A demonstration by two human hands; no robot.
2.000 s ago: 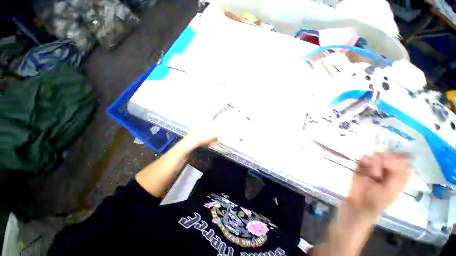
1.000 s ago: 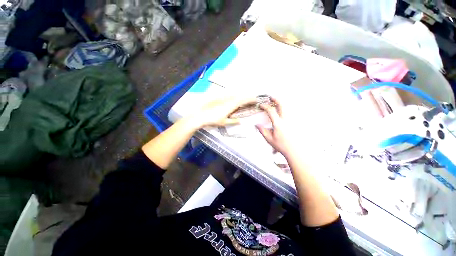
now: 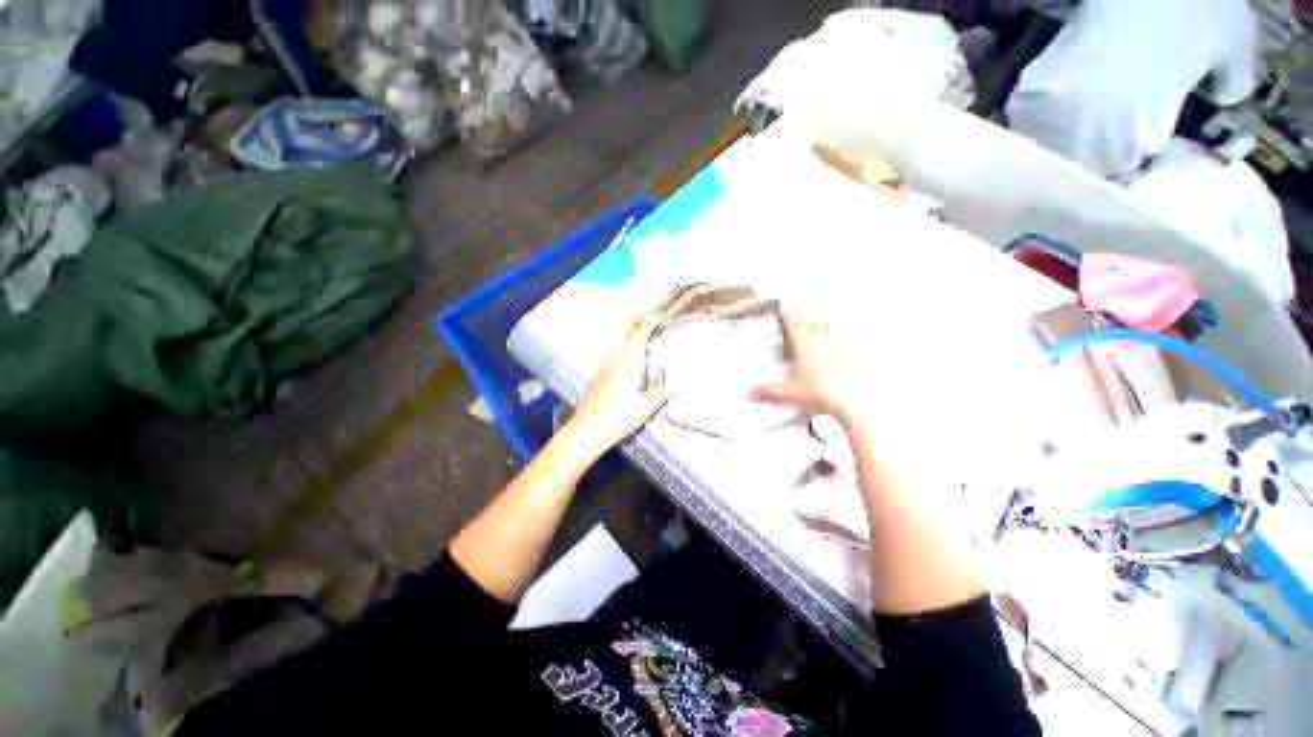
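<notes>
A stack of cut fabric pieces [image 3: 720, 367], whitish on top with brownish edges at the back, lies on the left part of the white sewing table. My left hand [image 3: 622, 392] holds its left side, the thumb on the near left part. My right hand [image 3: 814, 372] holds its right side, the thumb on the near right part. Glare hides the pieces' exact outlines. A thin brown strip [image 3: 832, 530] lies in loops on the table beside my right forearm. Another brown strip [image 3: 1025, 644] lies near the table's front edge, right of my right sleeve.
The sewing machine head [image 3: 1202, 454] stands at the right, a blue tube [image 3: 1195, 354] curving behind it. A pink cloth [image 3: 1138, 291] lies behind the table. A blue crate [image 3: 483, 320] sits under the left table edge. Green sacks [image 3: 238, 295] lie on the floor at left.
My right hand has come from the machine side to join my left hand at the stack. Since a second ago, the stack shows flatter and wider between both hands. The view has shifted.
</notes>
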